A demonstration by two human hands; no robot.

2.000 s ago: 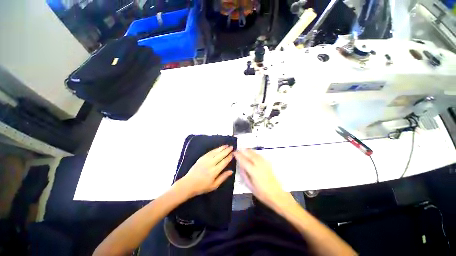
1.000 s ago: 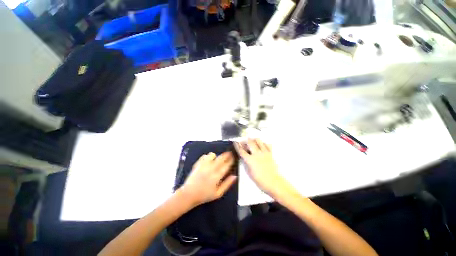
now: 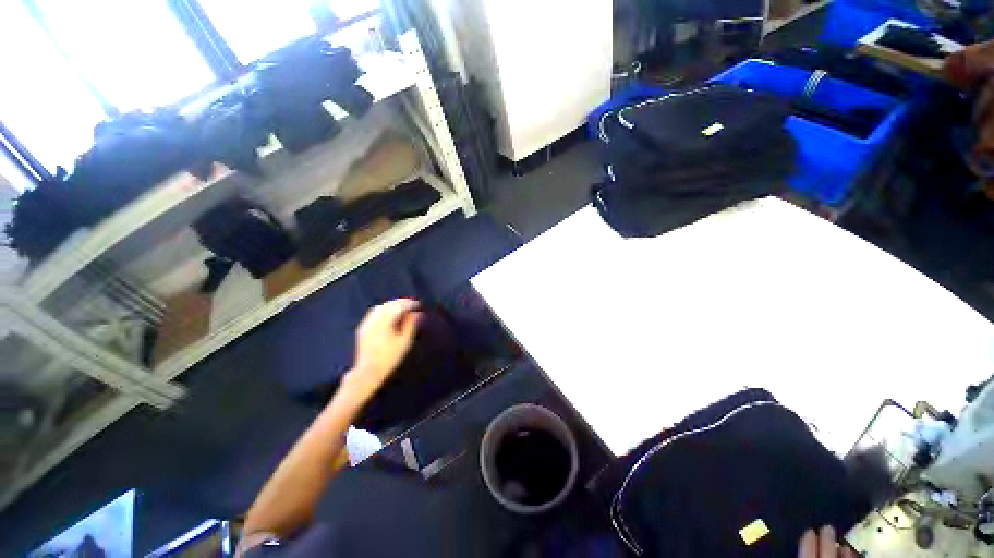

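Observation:
A black fabric panel (image 3: 708, 474) with a pale edge line and a small yellow tag lies at the table's near edge, beside the sewing machine's needle area (image 3: 926, 507). My right hand (image 3: 825, 546) is cut off by the bottom edge; only its fingers show, at the panel's lower right. My left hand (image 3: 387, 336) is off the table to the left, at dark fabric (image 3: 436, 365). Its fingers are curled; whether they grip the dark fabric cannot be told.
A stack of black panels (image 3: 698, 158) stands at the table's (image 3: 763, 294) far end, with a blue crate (image 3: 850, 147) behind it. A round bin (image 3: 529, 458) is below the table edge. A shelf rack (image 3: 305, 256) with dark pieces stands at the left.
The view has swung left. My left hand has left the panel and moved over the dark fabric beside the table. The panel now lies turned, with its yellow tag showing.

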